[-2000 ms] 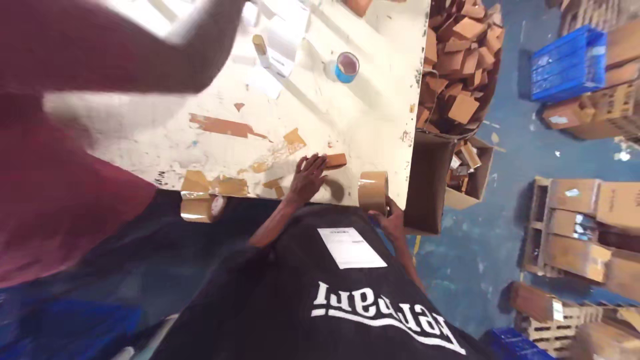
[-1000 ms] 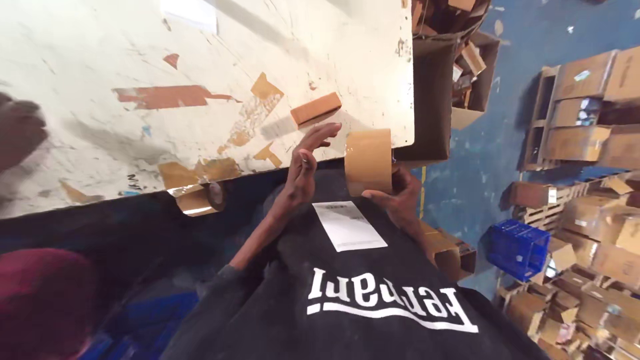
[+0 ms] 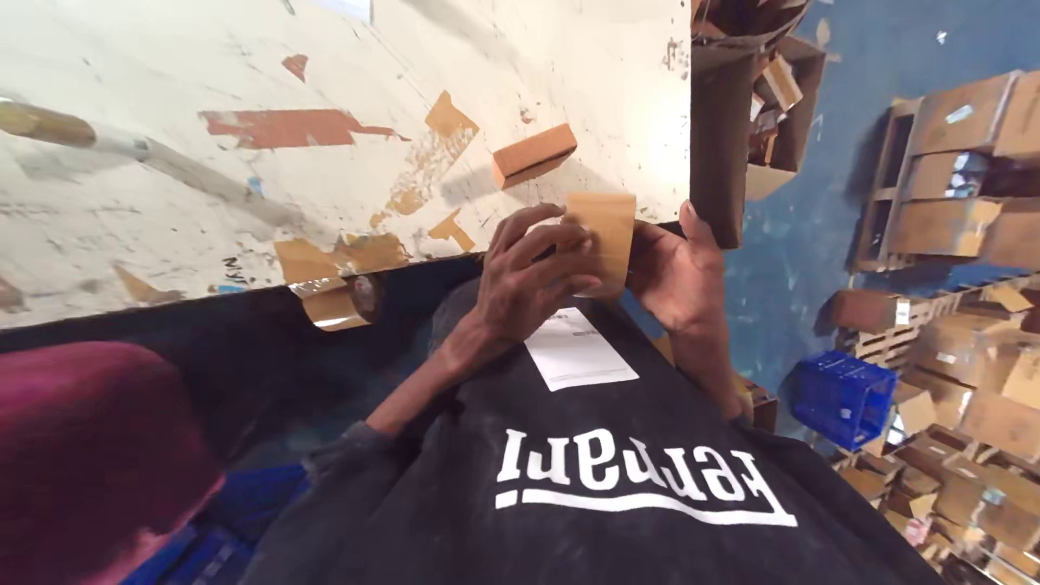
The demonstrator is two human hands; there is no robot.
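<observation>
A wide roll of brown packing tape [image 3: 609,240] is upright between my hands, just off the table's front edge. My left hand [image 3: 540,268] has its fingers curled over the roll's left side. At the roll's right side is my right hand [image 3: 682,280], palm turned inward and thumb raised off the roll; its fingertips are hidden behind the roll. Beyond the roll, a small closed brown cardboard box [image 3: 535,154] lies on the white table [image 3: 569,65]. A second tape roll [image 3: 337,302] hangs at the table's edge, left of my left hand.
A marker-like tool with a yellowish end [image 3: 49,123] shows blurred at the left. Tape scraps [image 3: 280,128] stick to the tabletop. Cardboard bins [image 3: 719,138] stand against its right end. A blue crate [image 3: 845,398] and stacked cartons [image 3: 959,122] are farther right. Another person's red clothing [image 3: 97,455] is at lower left.
My left hand has moved right onto the tape roll. My right thumb, low on the roll a second ago, is now raised off it. The view has moved closer to the table edge.
</observation>
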